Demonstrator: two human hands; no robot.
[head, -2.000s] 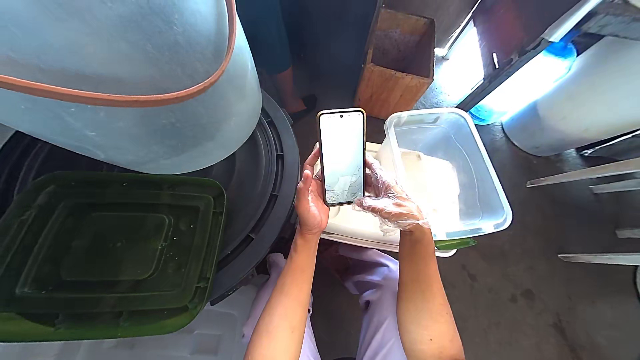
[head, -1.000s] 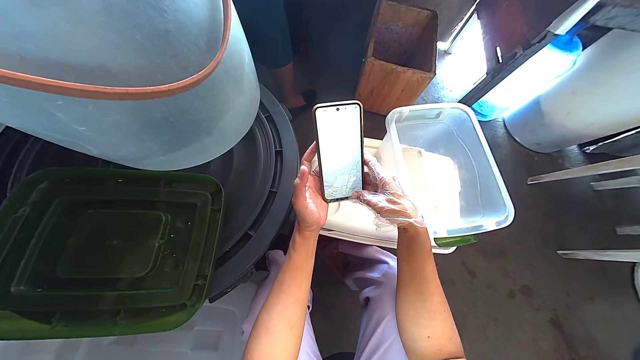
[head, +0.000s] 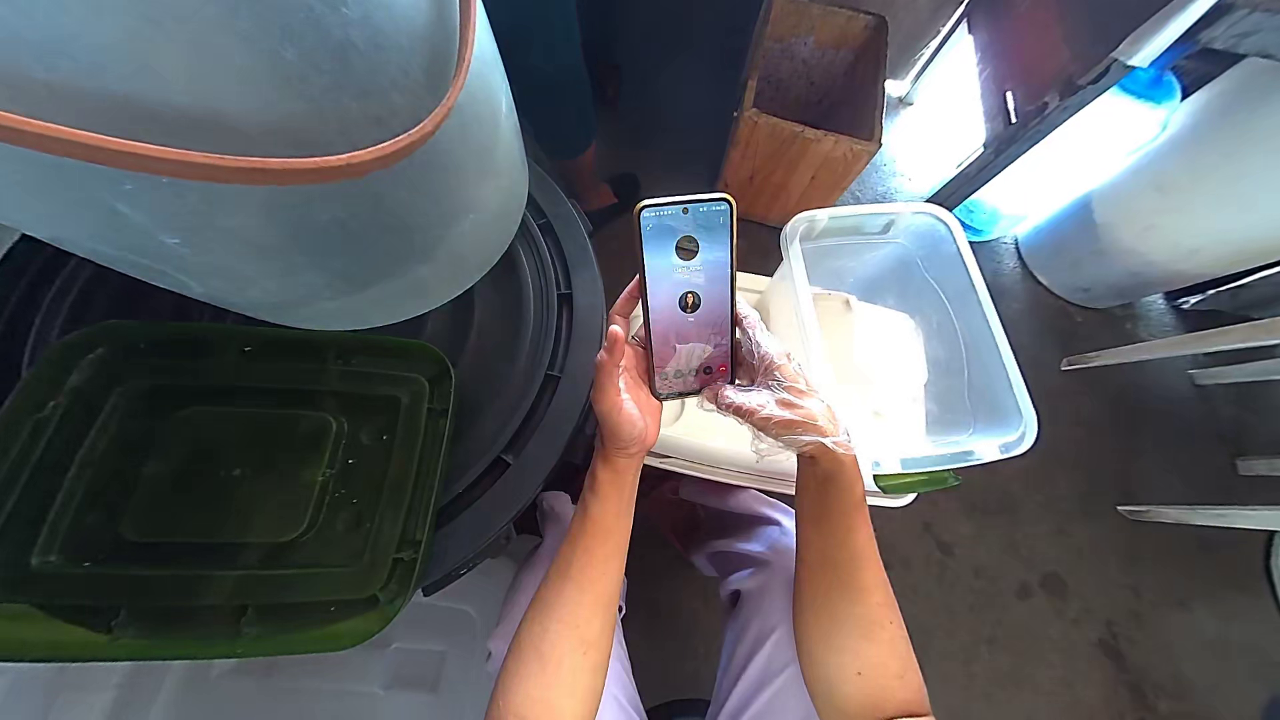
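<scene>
A smartphone (head: 688, 320) with a lit screen stands between my hands, its lower part held from both sides. My bare left hand (head: 625, 385) grips its left edge, thumb raised beside it. My right hand (head: 780, 385), in a clear plastic glove, holds the lower right edge. Behind and below the phone is a cream plastic lid or container (head: 700, 435), partly hidden by the hands. A clear plastic tub (head: 975, 370) rests on its right side, with cream-coloured material visible through or in it.
A dark green lid (head: 230, 470) lies at left on a round black lid (head: 555, 440). A large translucent container with an orange rim (head: 330, 165) stands above them. A wooden box (head: 800, 160) is beyond the phone. Someone's foot (head: 600, 195) shows near it. Pale legs of furniture (head: 1170, 343) jut in at right.
The phone's screen has changed from a pale, whitish display to a blue and pink one with round pictures. Both hands still hold the phone.
</scene>
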